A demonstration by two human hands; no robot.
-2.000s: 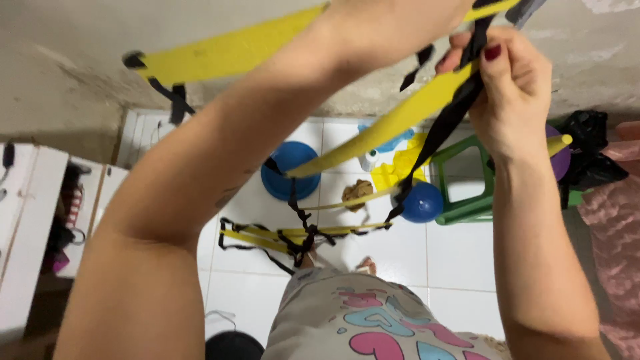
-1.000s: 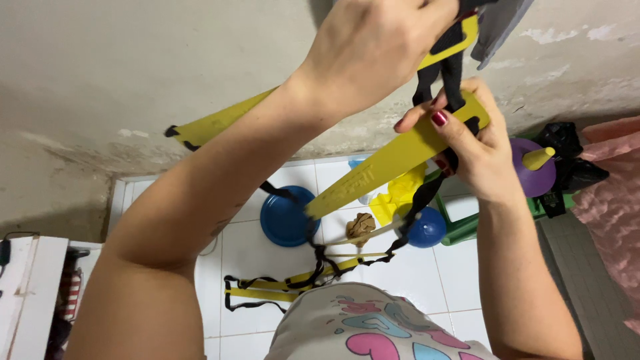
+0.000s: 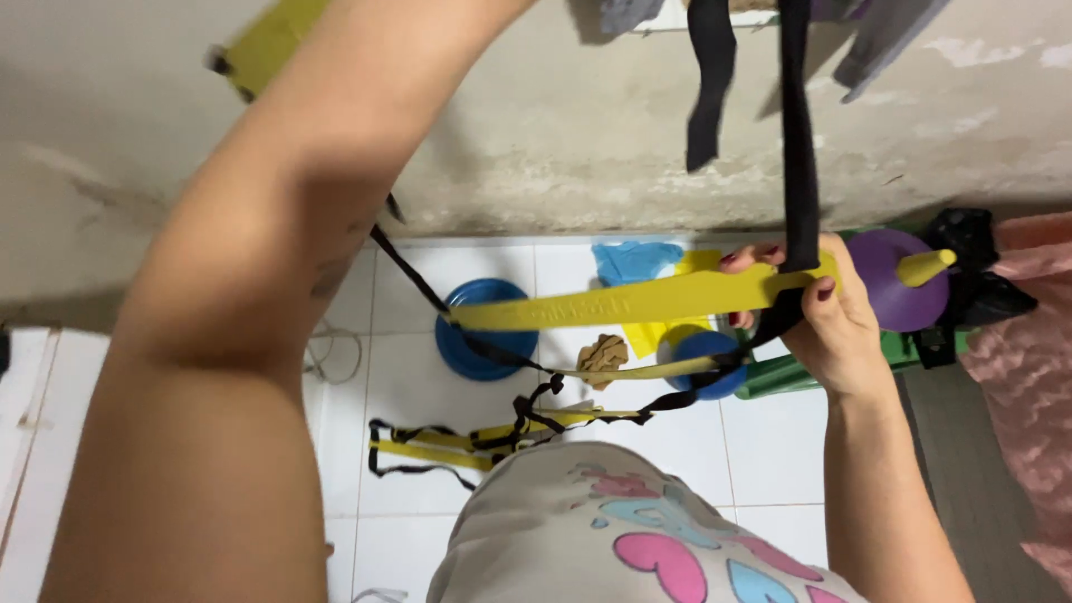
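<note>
My right hand (image 3: 825,314) grips the right end of a yellow plastic rung (image 3: 603,303) of an agility ladder, where a black webbing strap (image 3: 800,142) passes through it. That strap runs up past the top edge. My left arm reaches up across the view, and its hand lies beyond the top edge. Another yellow rung (image 3: 272,42) shows partly behind the left forearm. Below the held rung, more rungs hang in tangled straps, and the lowest yellow rungs (image 3: 431,452) are near the white tiled floor.
A blue basin (image 3: 486,331), crumpled brown paper (image 3: 603,360), a blue ball (image 3: 708,360) and a purple disc with a yellow cone (image 3: 900,280) are below. A pink cloth (image 3: 1022,377) hangs at right. A worn wall (image 3: 553,151) rises ahead, with grey cloth (image 3: 892,42) near its top.
My left hand has moved up out of view. My right hand stays on the end of a rung, which now lies nearly level. A loose strap end now hangs at the top.
</note>
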